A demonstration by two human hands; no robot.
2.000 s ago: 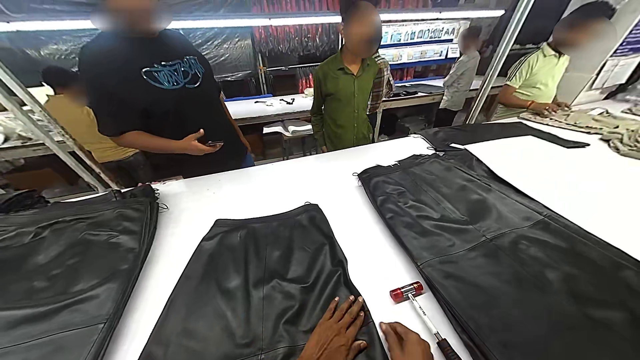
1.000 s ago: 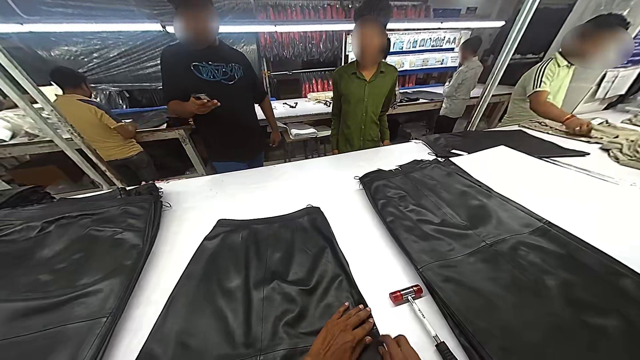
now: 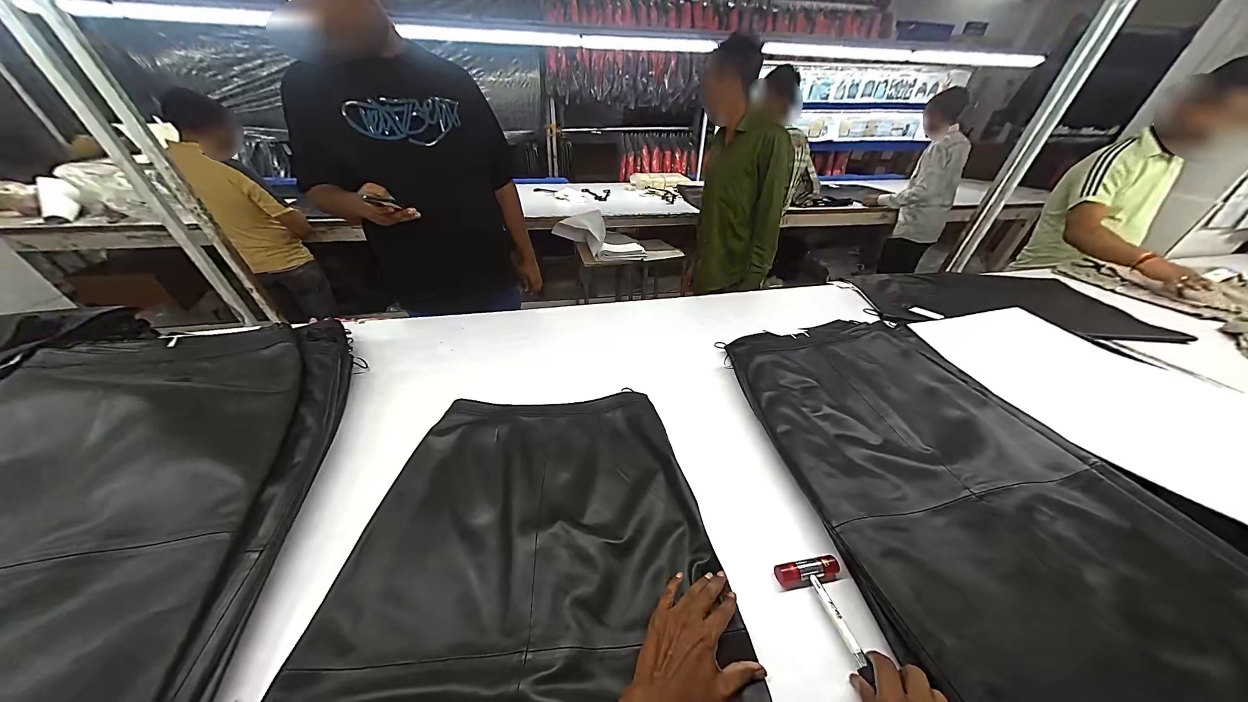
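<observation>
A black leather skirt (image 3: 526, 526) lies flat on the white table, its waistband toward the far side. My left hand (image 3: 687, 639) rests on the skirt's right edge with its fingers spread. To the right, my right hand (image 3: 897, 680) is closed round the dark grip of a mallet (image 3: 807, 571) with a red double-faced head and a pale shaft. The mallet's head lies on the white surface between the skirt and the stack at the right. The lower parts of both hands are cut off by the frame's bottom edge.
Stacks of black leather garments lie at left (image 3: 127, 458) and right (image 3: 975, 487). A white sheet (image 3: 1033, 361) is beside the right stack. Across the white table (image 3: 546, 336) stand several people, one holding a phone (image 3: 388, 203). Another person handles fabric at far right.
My right hand has moved from the skirt's edge to the mallet's grip and closed on it. My left hand stays on the skirt. The person in green has turned sideways.
</observation>
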